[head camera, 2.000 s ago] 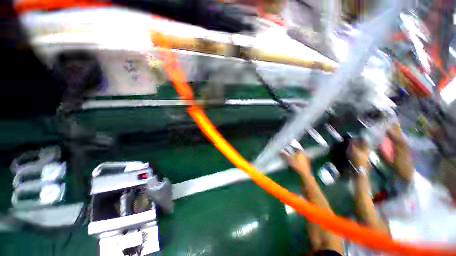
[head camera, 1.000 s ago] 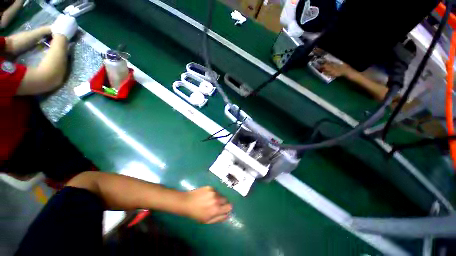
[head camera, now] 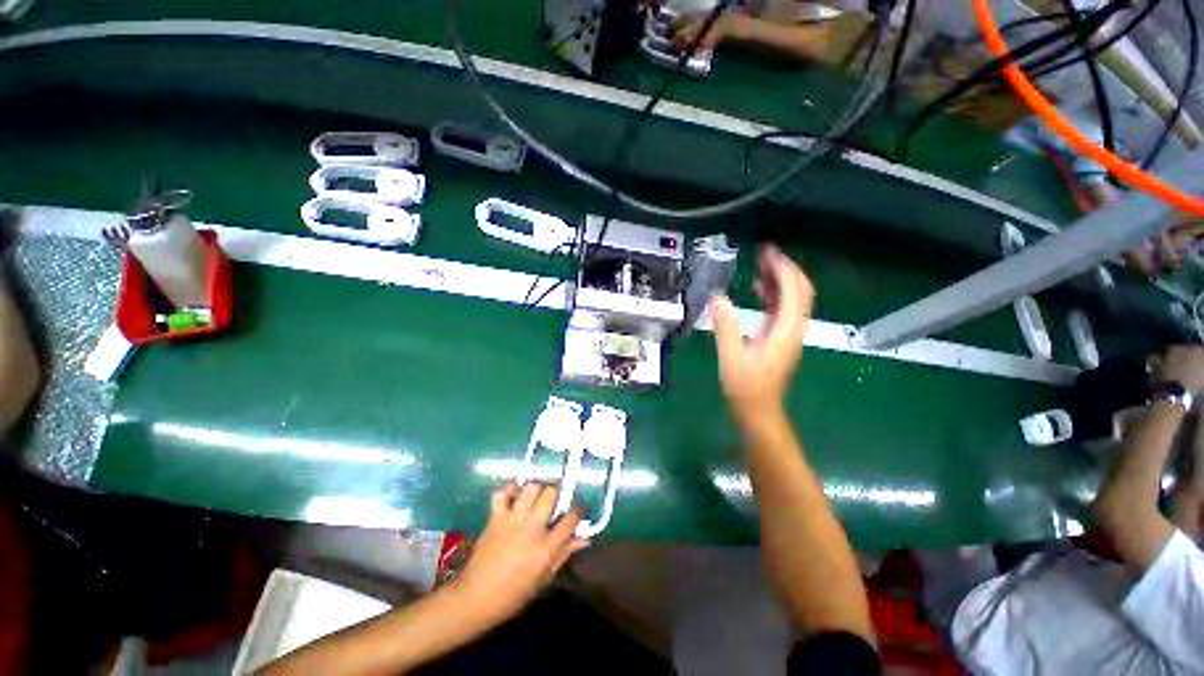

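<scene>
Two white plastic housings lie side by side on the green bench in front of me, solid ends away from me and loops towards me. My left hand grips their near loop ends at the bench edge; its fingertips are partly hidden. My right hand is raised with fingers apart and empty, just right of a grey cylinder, which looks like the screwdriver. The silver-white screw feeder stands left of that cylinder, its dark open top and red switch visible, beyond the housings.
Waiting housings lie at the back left, one more beside the feeder. A red bin with a bottle stands left. A white tray is below the bench edge. A grey post slopes at right; cables and an orange hose hang overhead. Other workers sit around.
The view has swung to face the bench squarely. Two housings now lie before me with my left hand on them. My right hand is now raised open beside the grey cylinder.
</scene>
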